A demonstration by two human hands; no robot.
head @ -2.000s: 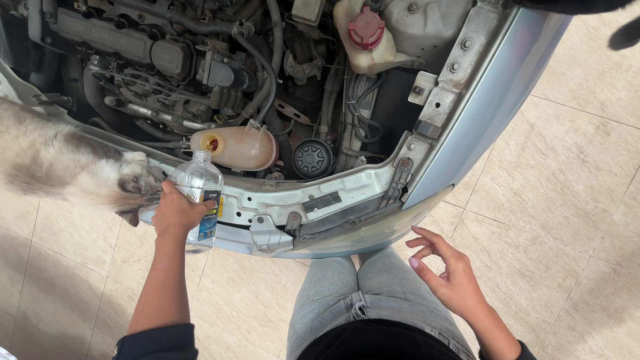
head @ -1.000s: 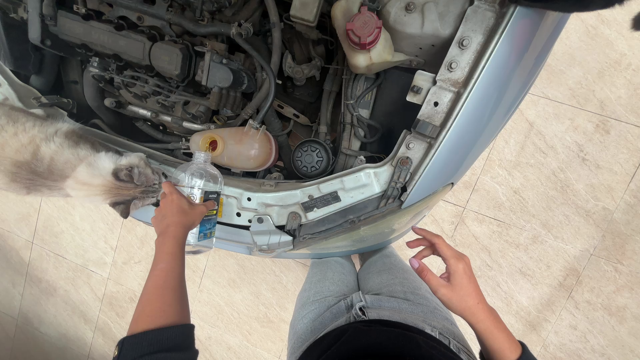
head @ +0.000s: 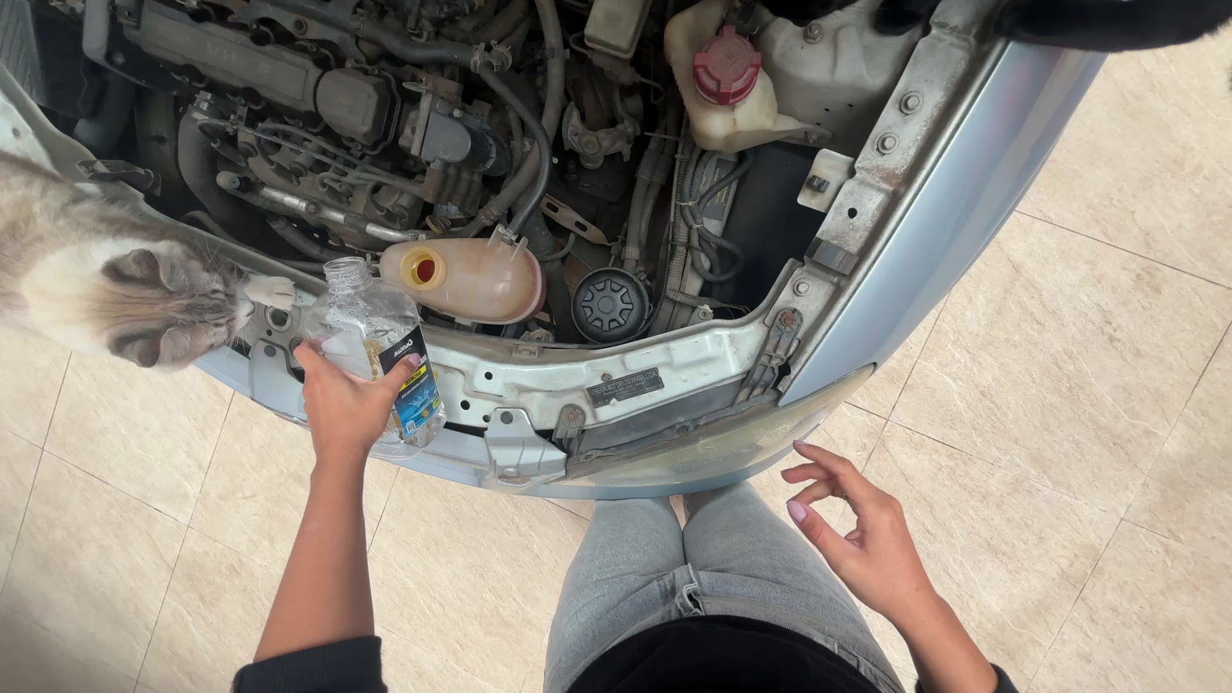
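Observation:
My left hand [head: 348,399] grips a clear plastic bottle [head: 390,313] that bears a dark, yellow and blue label. The bottle is uncapped, its mouth tilted up beside an open coolant reservoir [head: 481,279]. Inside the reservoir's yellowish neck [head: 424,269] reddish-brown shows; the two necks stand apart. How much liquid the bottle holds, I cannot tell. Over the front right edge of the car, my right hand [head: 857,525] hangs with fingers apart and slightly curled, holding nothing.
A long-haired cat [head: 125,279] leans over the front panel [head: 674,371] at the left, a paw near the bottle. The engine [head: 289,106] fills the upper left. A reservoir with a red cap [head: 727,65] and a round black cap [head: 610,304] lie further right. Black fur or fabric shows top right.
The cat has lowered and turned its head by the bottle, and its paw now shows on the panel. Both my hands and the bottle have barely moved.

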